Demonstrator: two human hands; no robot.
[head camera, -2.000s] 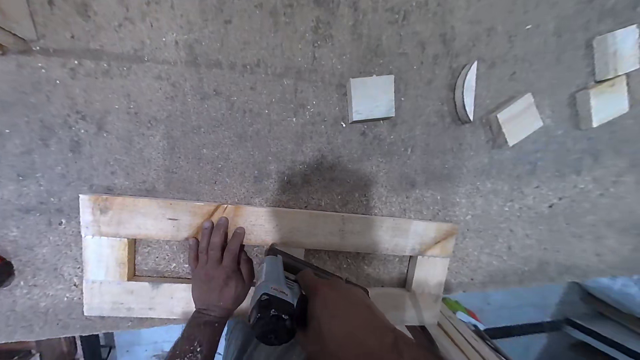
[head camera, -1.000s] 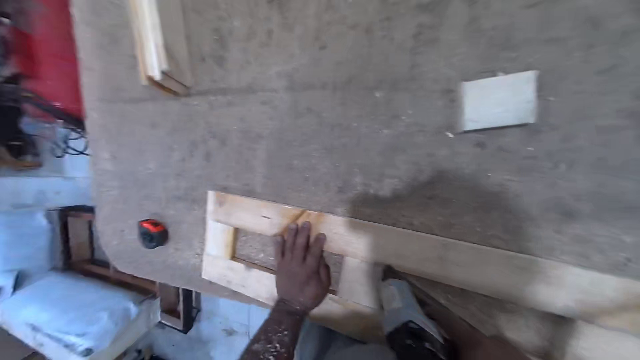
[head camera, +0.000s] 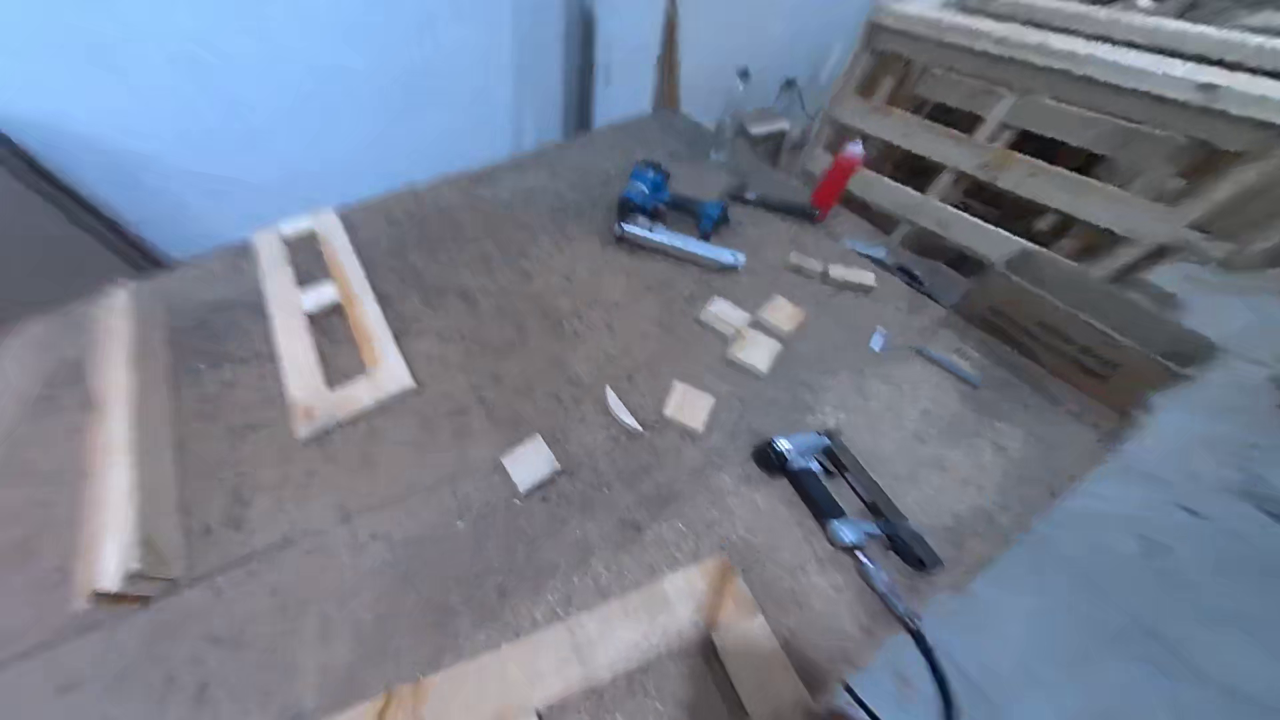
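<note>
Neither of my hands shows clearly; only a dark blurred bit, perhaps a fingertip, touches the bottom edge beside the wooden frame. That frame (head camera: 610, 640), of pale boards, runs off the bottom of the view. A pneumatic nailer or stapler (head camera: 820, 490) lies on its side on the worktable, its black air hose (head camera: 930, 660) trailing down to the right. Left of it lie a square wood block (head camera: 530, 463), a thin curved offcut (head camera: 622, 409) and another block (head camera: 689, 405).
A smaller wooden frame (head camera: 285, 330) and stacked boards (head camera: 125, 450) lie at left. Farther back are a blue nailer (head camera: 665, 205), a red bottle (head camera: 838, 180), several small blocks (head camera: 755, 350) and a slatted wooden structure (head camera: 1030, 170). A blue-white wall (head camera: 300, 90) stands behind.
The view has swung strongly up and away. My hands, seen earlier on the frame and the nailer, have left clear view. The nailer now lies let go on the table.
</note>
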